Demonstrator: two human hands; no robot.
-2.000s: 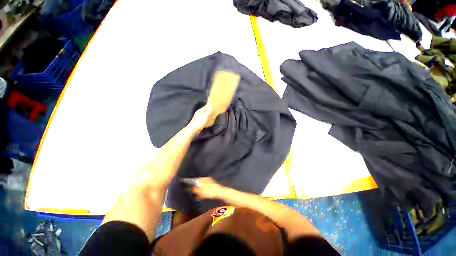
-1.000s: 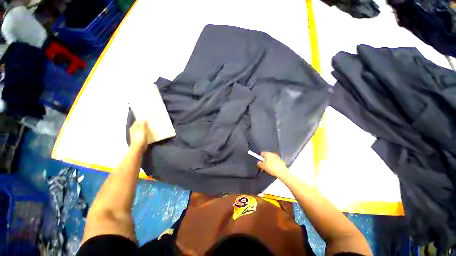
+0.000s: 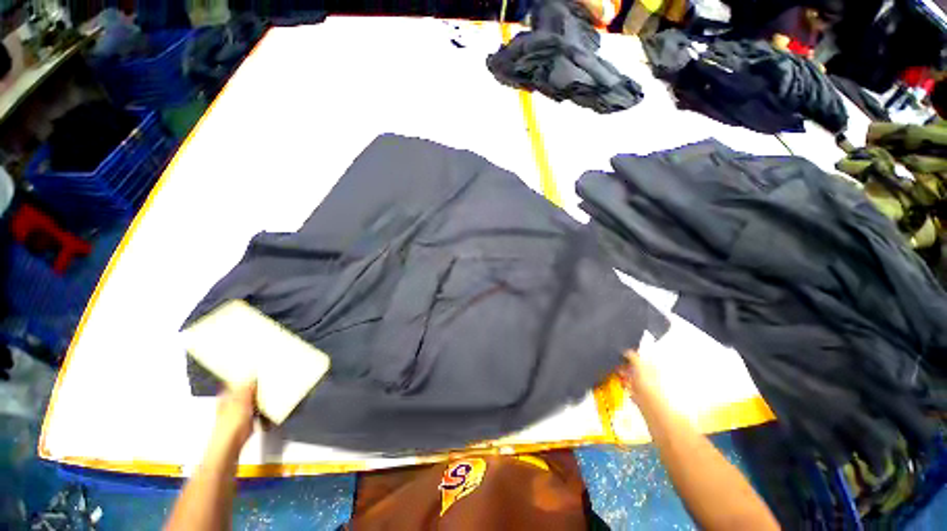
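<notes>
A dark grey garment [image 3: 457,280] lies spread on the white table in front of me, with creases and a pocket-like outline near its middle. My left hand [image 3: 239,399] holds the cream card template [image 3: 260,355] over the garment's lower left corner. My right hand [image 3: 636,368] is at the garment's lower right edge, its fingers by the cloth. Whether it grips the cloth or holds the white marking tool cannot be told.
A dark garment pile [image 3: 789,239] lies on the right of the table [image 3: 135,342]. More dark bundles [image 3: 566,67] lie at the back. Olive garments [image 3: 903,182] are far right. A blue crate [image 3: 114,166] and red stool [image 3: 50,236] stand left. A person [image 3: 805,31] is at the back right.
The garment is spread wider and flatter. My left hand has moved the template lower on the garment's left side. My right hand has moved right to the garment's edge; the white stick no longer shows.
</notes>
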